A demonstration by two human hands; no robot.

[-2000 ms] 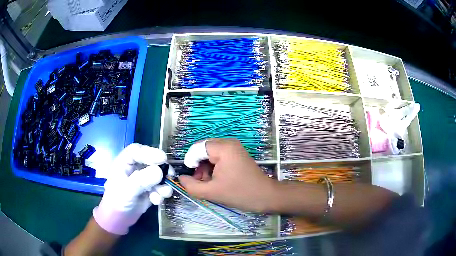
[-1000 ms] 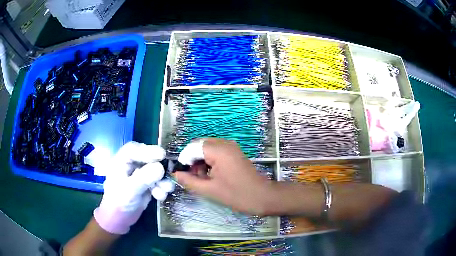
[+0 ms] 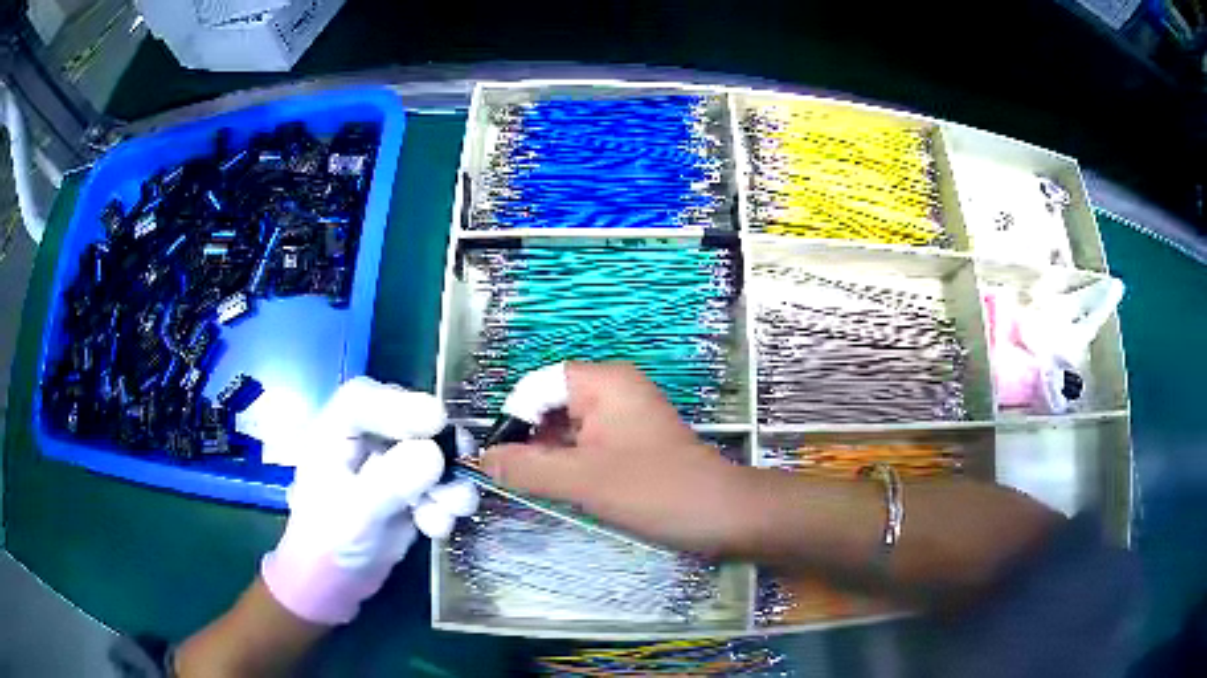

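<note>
My left hand (image 3: 364, 497), in a white glove with a pink cuff, holds a small black connector housing (image 3: 447, 445) between thumb and fingers, above the tray's near left corner. A few thin wires (image 3: 549, 506) trail from the housing to the right, passing under my right hand. My right hand (image 3: 589, 444), bare with white fingertip covers, is close beside the housing. Its thumb and fingers are pinched around a small dark piece (image 3: 507, 429); what this piece is cannot be told. The wire ends inside the housing are hidden by my fingers.
The cream tray (image 3: 744, 331) holds blue, yellow, green, brownish, orange and white wires, with a small bottle (image 3: 1063, 384) at right. A blue bin (image 3: 384, 225) of black housings is at left. Finished harnesses (image 3: 662, 656) lie at the near edge. A white box (image 3: 245, 33) stands behind.
The whole view has shifted slightly, moving things right. The trailing wires, plain two seconds ago and mostly hidden one second ago, show again below my right hand. Both hands stay close together.
</note>
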